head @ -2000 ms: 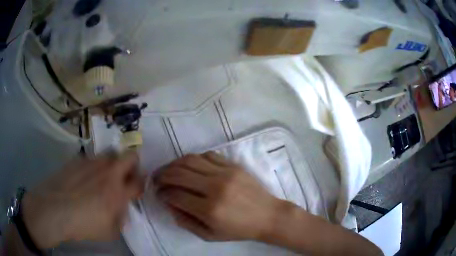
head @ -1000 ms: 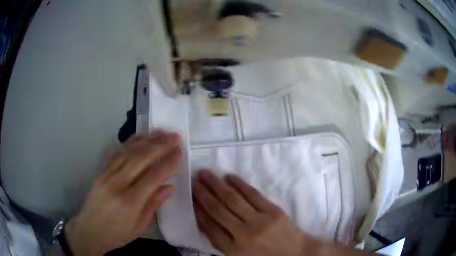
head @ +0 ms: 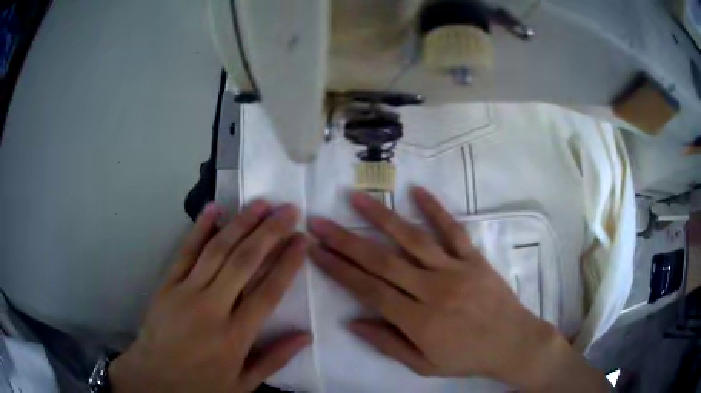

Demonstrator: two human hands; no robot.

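The white garment body (head: 430,138) lies under the machine head (head: 553,61), with thin dark topstitched lines across it. A narrow white front band (head: 273,161) runs along its left edge, beside a long seam. My left hand (head: 223,299) lies flat on the band, fingers slightly apart. My right hand (head: 438,292) lies flat on the cloth, fingers spread, right of the seam. A rounded pocket panel (head: 500,242) shows partly under and beyond my right hand. The thread tension assembly (head: 374,146) is above my fingertips. The needle and presser foot are hidden behind the head.
The pale table (head: 115,169) stretches to the left. A dark part and metal plate edge (head: 228,138) lie left of the garment. Bunched white cloth (head: 611,230) hangs at the right, beside a small black unit (head: 666,275). A tan pad (head: 646,104) is on the head.
The view has shifted so the machine head sits further right. My hands moved from a blurred position near the tension knob to flat on the cloth, and my right fingers have spread and moved up.
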